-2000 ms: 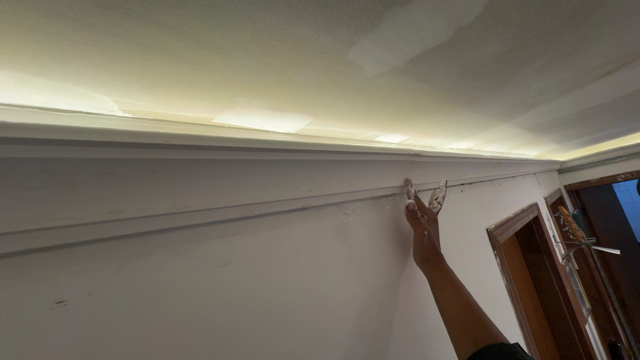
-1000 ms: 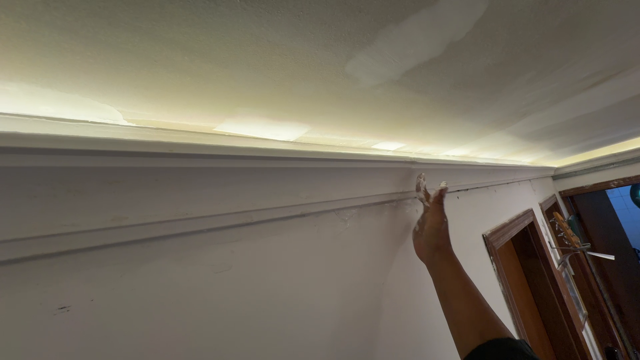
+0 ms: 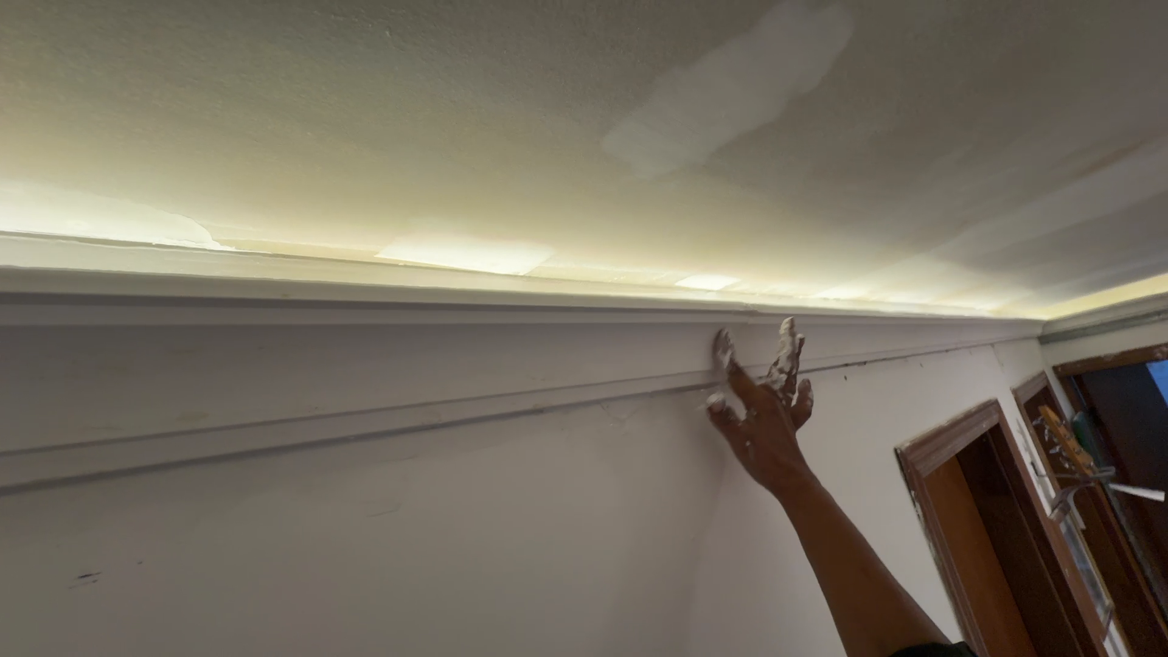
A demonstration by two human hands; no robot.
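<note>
My right hand (image 3: 766, 429) is raised beside the long white cornice moulding (image 3: 547, 397) where the wall (image 3: 511, 511) meets the ceiling. White paste coats several fingertips, most thickly on the upright fingers at the right. The index fingertip lies against or just in front of the upper face of the moulding; contact cannot be told for certain. Those fingers are spread, and no tool shows among them. A dark sleeve edge (image 3: 931, 650) shows at the bottom. My left hand is out of view.
Light glows from the cove (image 3: 465, 254) above the moulding. Pale patches (image 3: 730, 91) mark the ceiling (image 3: 319, 119). At the right stand a brown wooden door frame (image 3: 949, 433) and a further doorway, with an orange-and-metal object (image 3: 1066, 440) near them. A thin dark gap runs under the far moulding.
The fingers of my right hand, closer together one second ago, are now spread wide. The hand stays near the same stretch of moulding throughout.
</note>
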